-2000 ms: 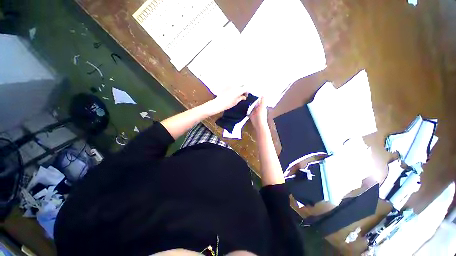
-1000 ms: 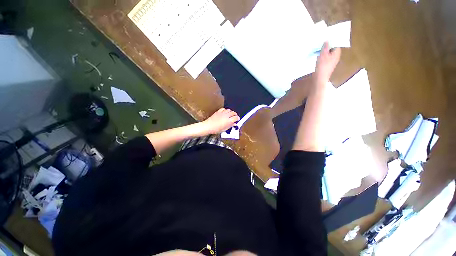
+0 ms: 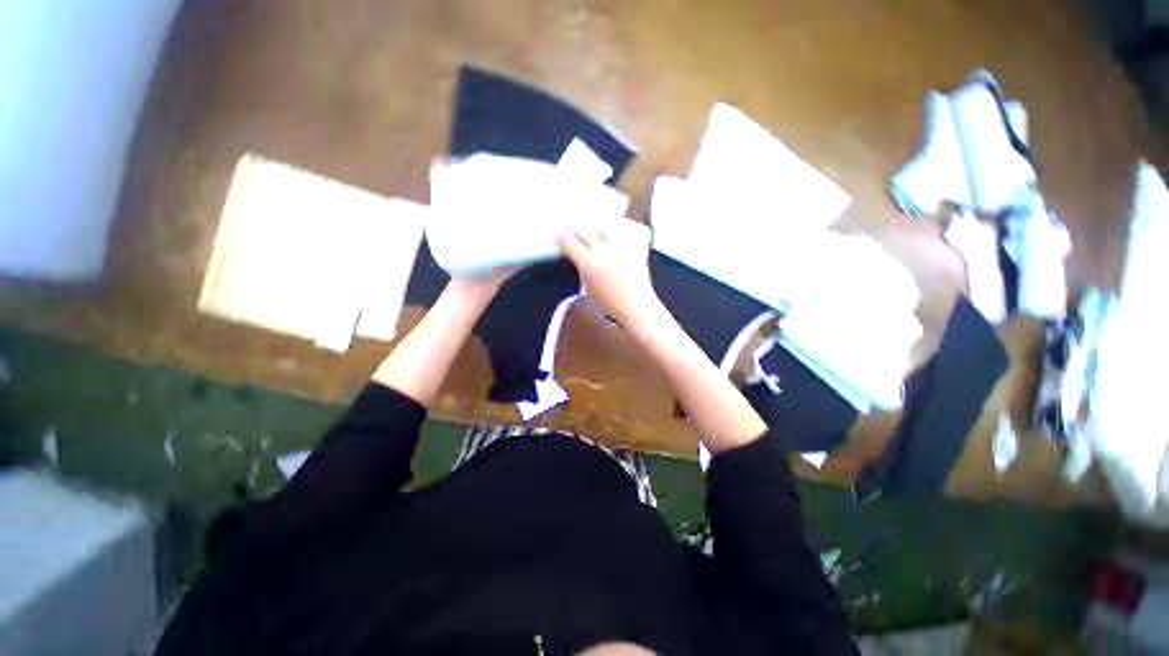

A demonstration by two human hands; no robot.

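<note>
A white and pale blue cut panel stack (image 3: 506,212) is folded over in front of me, on top of black cut panels (image 3: 526,118). My left hand (image 3: 477,285) is at its lower edge, mostly hidden under the fabric, and holds it. My right hand (image 3: 605,263) lies on its right end, fingers on the fabric; whether it grips is blurred. A small white piece (image 3: 585,163) sits at the stack's upper right. A narrow white strip (image 3: 556,336) and a white tab (image 3: 544,399) lie at the near edge of the black layers.
A cream label sheet (image 3: 295,250) lies at left. Another stack of white and pale blue panels (image 3: 769,244) with black pieces is at right. A black panel (image 3: 942,397) and tied bundles (image 3: 981,154) lie further right. A large white roll (image 3: 64,128) is at far left.
The view has turned. My left hand has moved from the near edge to the white panels, which are now folded over. My right hand has come back from the far side to them.
</note>
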